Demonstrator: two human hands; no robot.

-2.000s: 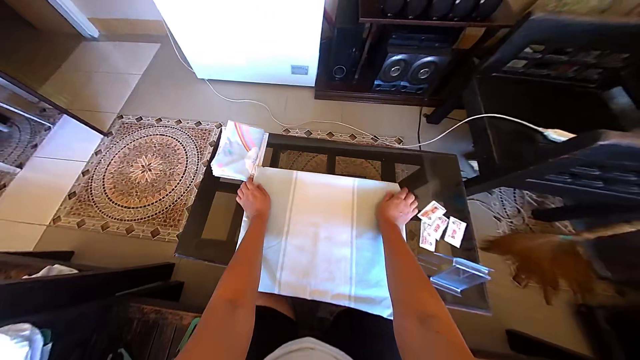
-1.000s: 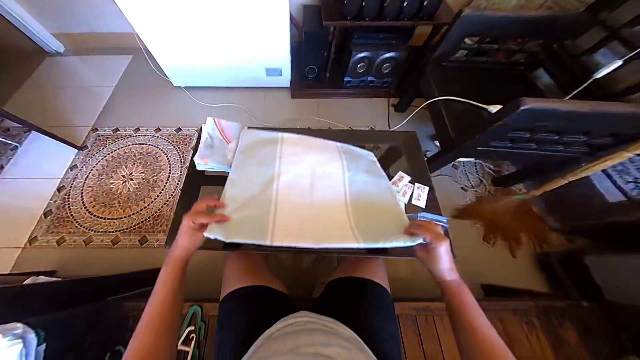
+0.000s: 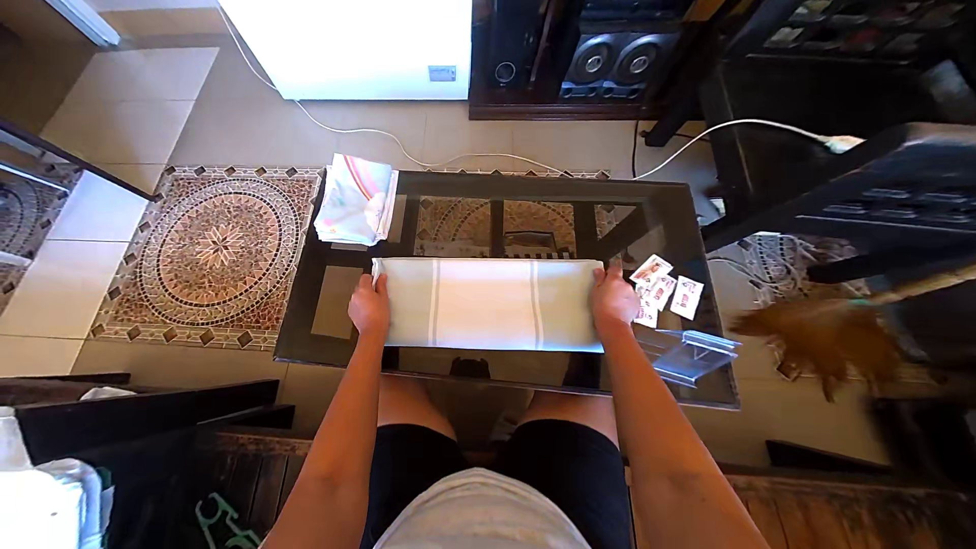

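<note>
A pale striped cloth (image 3: 484, 303), folded into a wide flat rectangle, lies across the near half of a dark glass-topped table (image 3: 648, 200). My left hand (image 3: 369, 306) grips its left end, the thumb on top near the upper corner. At the opposite end, my right hand (image 3: 614, 299) holds the cloth at its right edge. Both hands' fingers are partly hidden at the cloth's edges. A stack of folded printed cloths (image 3: 355, 200) rests at the table's far left corner.
Several small printed cards or packets (image 3: 687, 296) lie right of my right hand, beside a clear plastic holder (image 3: 694, 357). Dark chairs (image 3: 823, 183) stand at the right. A white cable (image 3: 381, 133) crosses the floor beyond the table. A feather duster (image 3: 827, 335) is right of the table.
The cloth was spread to a larger area in both earlier frames and is now folded to a narrower strip. My hands have moved away from my body since one second ago, still at its sides.
</note>
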